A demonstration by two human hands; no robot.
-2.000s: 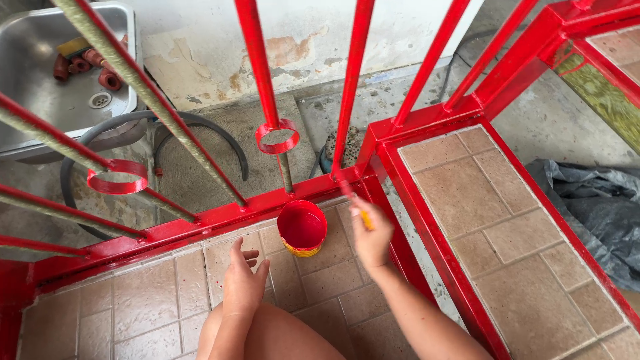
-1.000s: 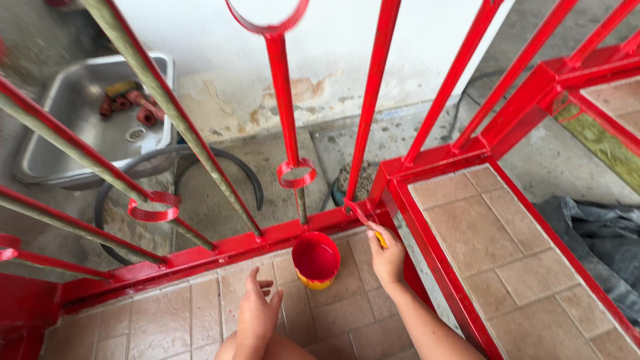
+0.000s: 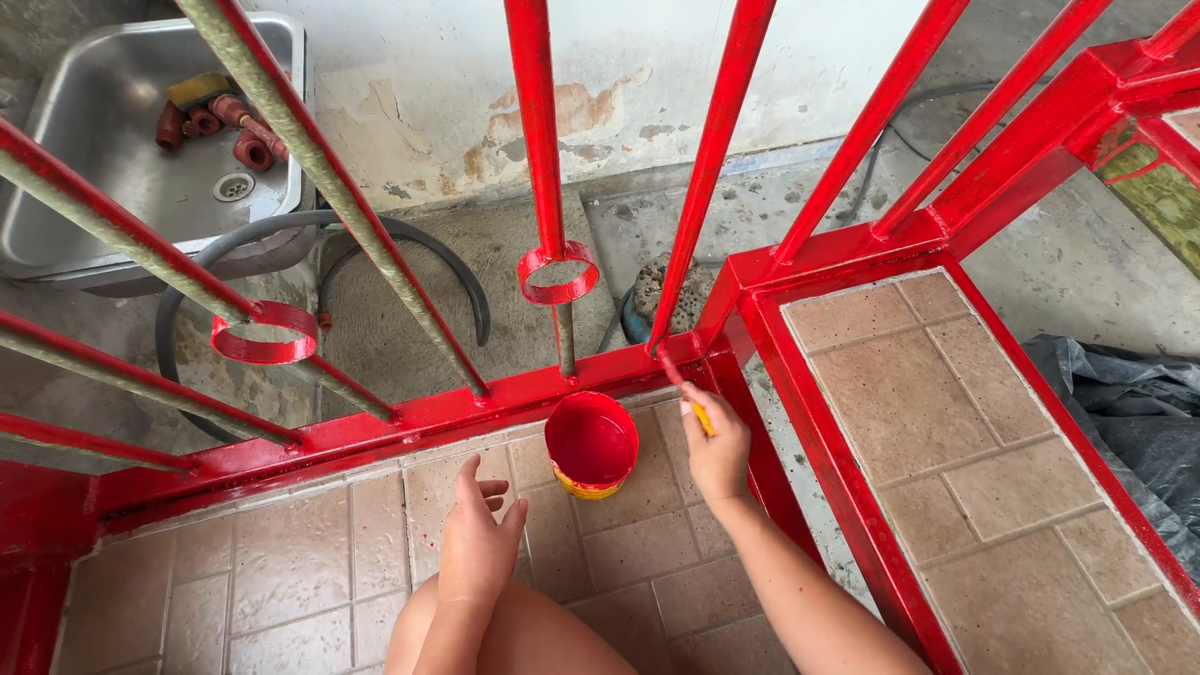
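Note:
My right hand [image 3: 720, 448] grips a paintbrush [image 3: 698, 412] by its yellow handle. The brush's red-coated end is at the foot of a red metal baluster [image 3: 698, 187], by the bottom rail [image 3: 450, 406]. Between my hands a tub of red paint [image 3: 591, 441], yellow on its lower outside, stands on the tiled floor close to the rail. My left hand [image 3: 480, 525] holds nothing, its fingers apart above my knee, left of the tub. A red ring [image 3: 558, 273] sits around or on a baluster whose lowest part is unpainted. Balusters at the left are partly red, partly greenish.
Beyond the railing are a steel sink [image 3: 103, 122] with reddish-brown pipe fittings [image 3: 230, 122], a grey hose [image 3: 459, 267], and a wall [image 3: 412, 94] with peeling paint. A tiled step [image 3: 937, 403] in a red frame rises at right, beside dark plastic sheeting [image 3: 1144, 412].
The brush stays in my right hand near the foot of the same baluster, with its angle slightly changed. My left hand stays beside the tub.

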